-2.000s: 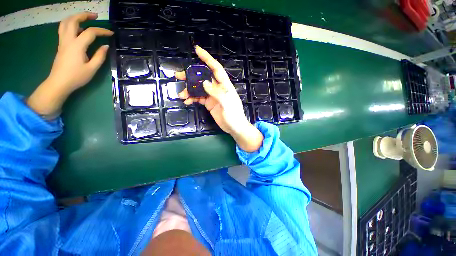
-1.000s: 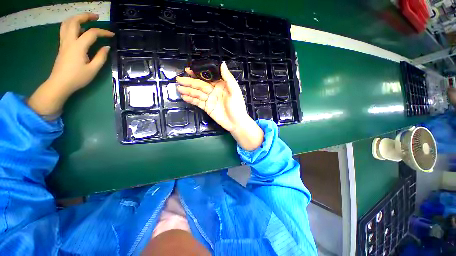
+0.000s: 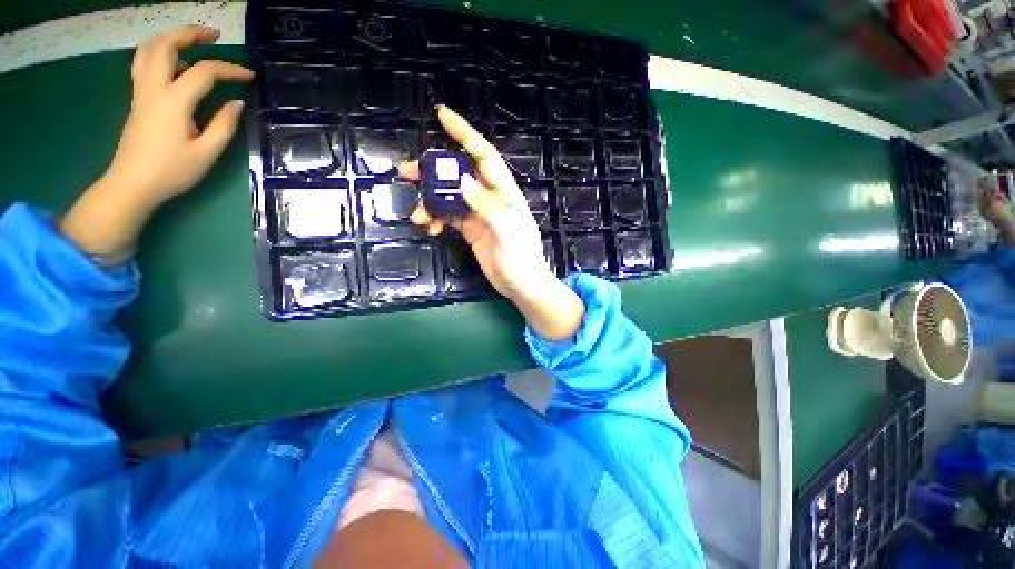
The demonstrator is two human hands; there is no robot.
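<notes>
My right hand [image 3: 498, 217] holds a black smartwatch unit [image 3: 444, 183] by its edges above the middle of the blister tray. The unit's screen faces up and shows a white square with a small white line under it. The glossy black blister tray [image 3: 402, 261] lies flat on the green bench, with a grid of square pockets. Round shapes show in two top-left pockets. My left hand [image 3: 170, 128] is empty, fingers apart and curved, at the tray's left edge. The pockets under my right hand are hidden.
A beige fan [image 3: 933, 331] stands at the right. Another black tray [image 3: 926, 198] lies farther along the bench, and one with small pieces [image 3: 863, 489] is at the lower right. A person's arm [image 3: 994, 211] shows at the right edge. A red item [image 3: 924, 31] is at the top right.
The watch unit has turned from its back, with the round sensor, to its lit screen. My right fingers have closed around its edges from a flatter palm. My left hand has not moved.
</notes>
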